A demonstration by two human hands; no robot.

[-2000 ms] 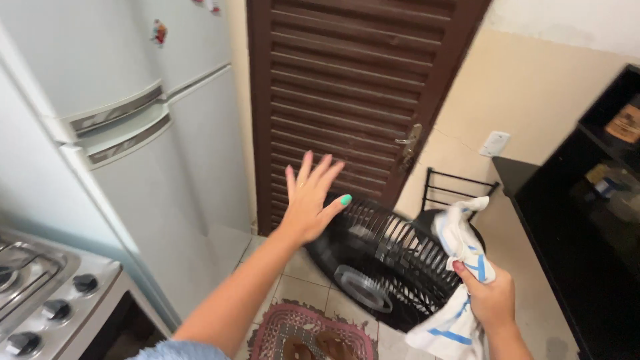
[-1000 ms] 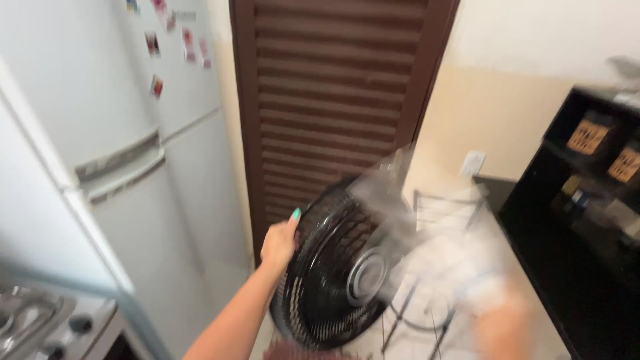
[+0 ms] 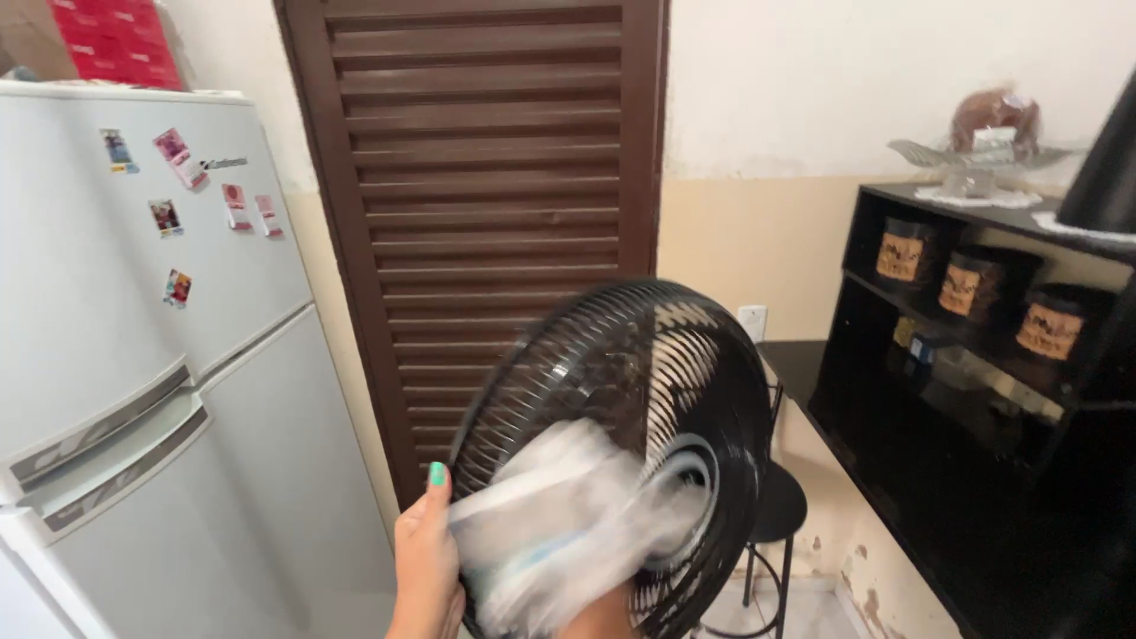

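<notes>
A round black fan grille (image 3: 710, 390) with a grey ring at its hub is held up, tilted, at the lower middle of the view. At its left rim is my left hand (image 3: 426, 555), thumb on the outside edge, gripping it. A white cloth with blue stripes (image 3: 559, 524), blurred by motion, lies over the lower part of the grille. My right hand (image 3: 603, 617) is at the bottom edge, mostly hidden by the cloth that it holds against the grille.
A white refrigerator (image 3: 293, 497) with magnets stands at left. Behind the grille is a brown louvred door (image 3: 488, 177). On the right are a black shelf unit (image 3: 958, 444) with several dark canisters (image 3: 905, 253), and a black stool (image 3: 781, 506) below a black counter (image 3: 794, 359).
My left hand, apart from the rim two seconds ago, now grips it. The cloth and my right hand have moved left across the grille. The view has tilted up.
</notes>
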